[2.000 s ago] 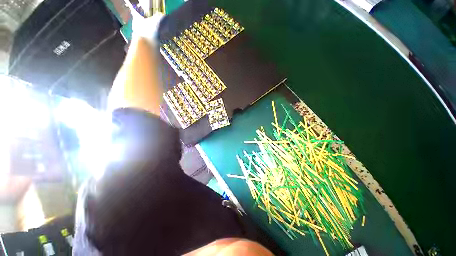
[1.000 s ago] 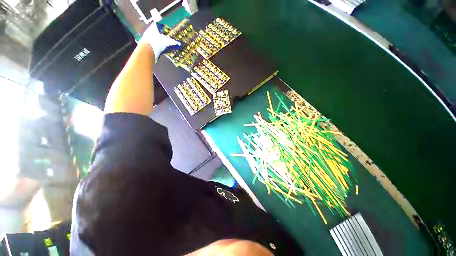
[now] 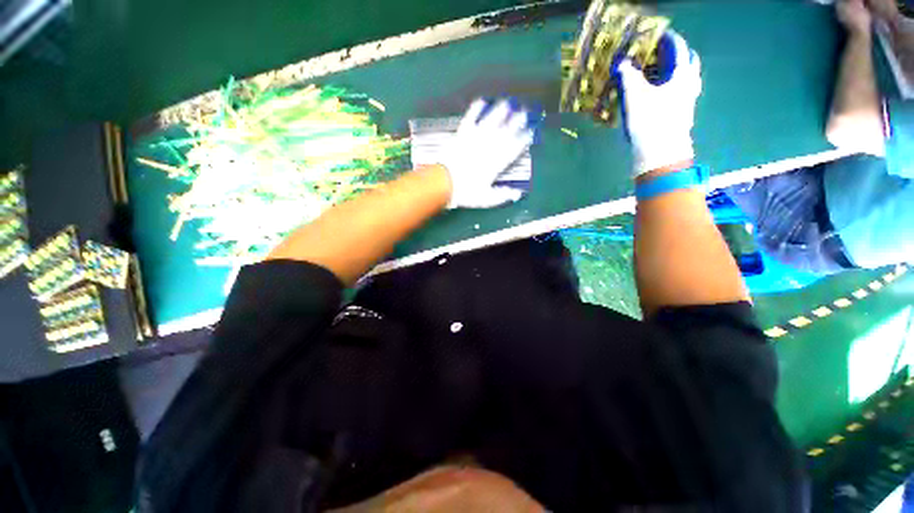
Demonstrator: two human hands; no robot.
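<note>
My left hand (image 3: 489,155), in a white glove with blue fingertips, lies over the right part of the grooved metal block (image 3: 431,145). Its fingers are somewhat spread and no board shows in it; its palm side is hidden. My right hand (image 3: 663,105), gloved, with a blue wristband, grips several gold-and-dark PCB panels (image 3: 601,60) at their right side, right of the block. The panels overlap, and whether they touch the bench cannot be told.
A loose heap of green, yellow and whitish edge rails (image 3: 286,150) lies left of the block. More panels (image 3: 72,319) lie on the dark tray (image 3: 75,165) at far left. A speckled pale strip (image 3: 351,62) borders the far belt. Another person's arm (image 3: 852,90) is at upper right.
The view has swung right. My left hand has left the panels on the tray and is now over the block. My right hand has come into view with panels.
</note>
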